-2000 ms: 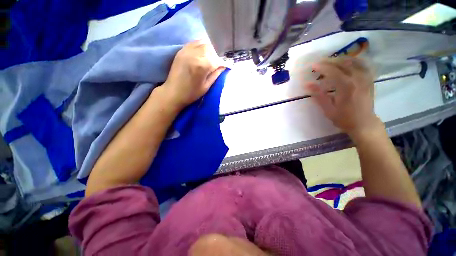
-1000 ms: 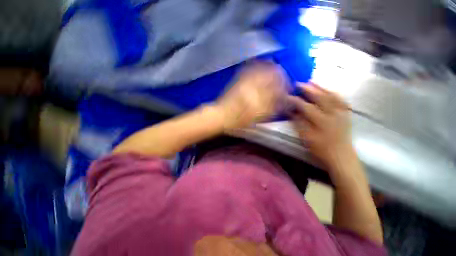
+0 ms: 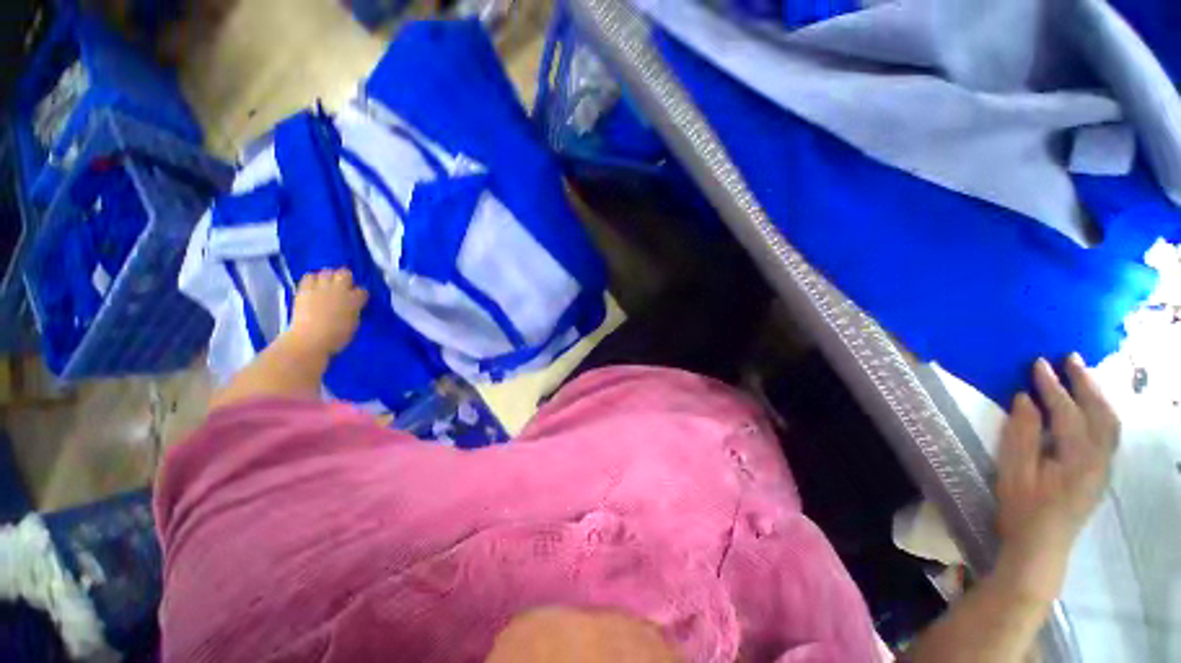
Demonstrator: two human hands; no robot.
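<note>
The cut-piece pile [image 3: 499, 253], blue and white layers, lies below the table edge at left of centre. My left hand [image 3: 328, 311] is on the pile's near left part, at a blue piece; its fingers are curled down and whether they grip cloth is unclear. A royal-blue panel [image 3: 894, 246] lies on the table at right with a pale grey-blue panel [image 3: 933, 110] over it. My right hand [image 3: 1059, 447] lies on the table with fingers spread, fingertips at the blue panel's near edge. The sewing machine head is out of view.
The ruler-marked table edge [image 3: 829, 304] runs diagonally from top centre to lower right. Blue plastic crates [image 3: 123, 266] with cloth stand at left. Another crate [image 3: 557, 97] stands behind the pile. A blue container with white cloth [image 3: 97, 570] is at lower left.
The view has swung left, away from the machine. My left hand has left the panel on the table and reached down left to the pile. My right hand stays on the table.
</note>
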